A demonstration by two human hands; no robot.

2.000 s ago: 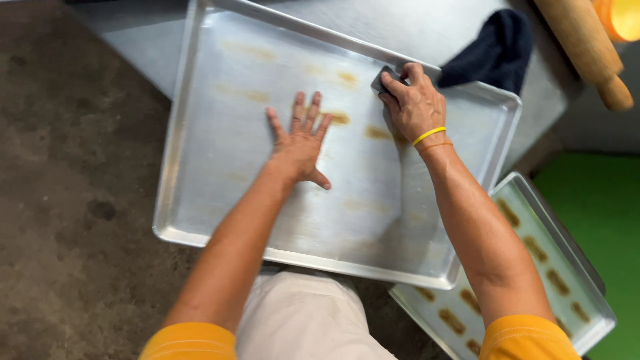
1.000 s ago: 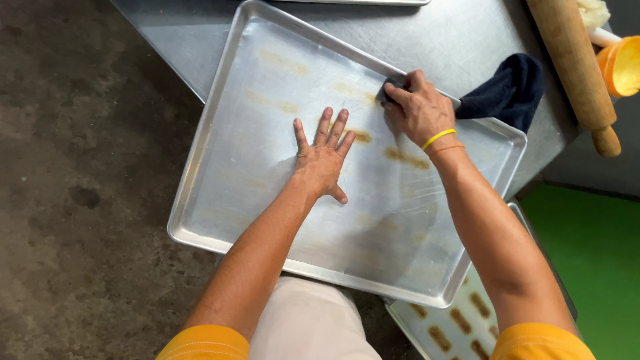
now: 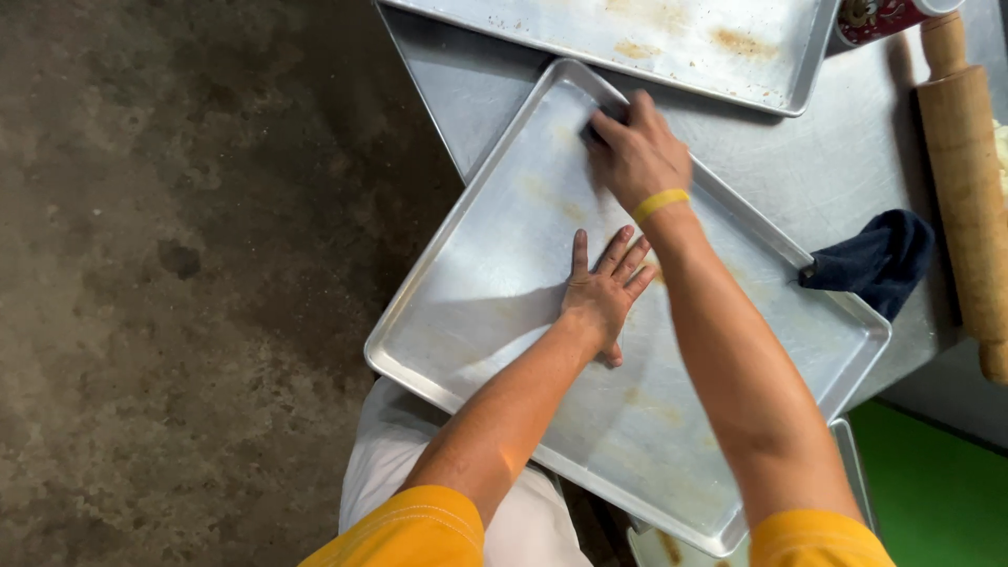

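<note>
A rimmed metal baking tray (image 3: 488, 276) with brownish stains lies tilted across a corner of the metal table. My left hand (image 3: 605, 295) is pressed flat on its middle, fingers spread, holding nothing. Near the tray's far corner my right hand (image 3: 642, 150), blurred by motion, grips a small dark pad (image 3: 602, 126) against the surface. The pad is mostly hidden under the fingers, so its kind cannot be told. A dark blue cloth (image 3: 874, 260) hangs over the tray's right rim onto the table.
Another stained baking tray (image 3: 630, 39) lies at the far side of the metal table (image 3: 756, 165). A wooden rolling pin (image 3: 965, 189) and a red patterned container (image 3: 874, 17) are at the right. Part of a further tray (image 3: 657, 547) shows below, beside a green surface (image 3: 929, 480).
My right hand with the dark pad has moved toward the tray's far left corner. My left hand stays spread on the tray. The view has shifted, showing more of the far tray.
</note>
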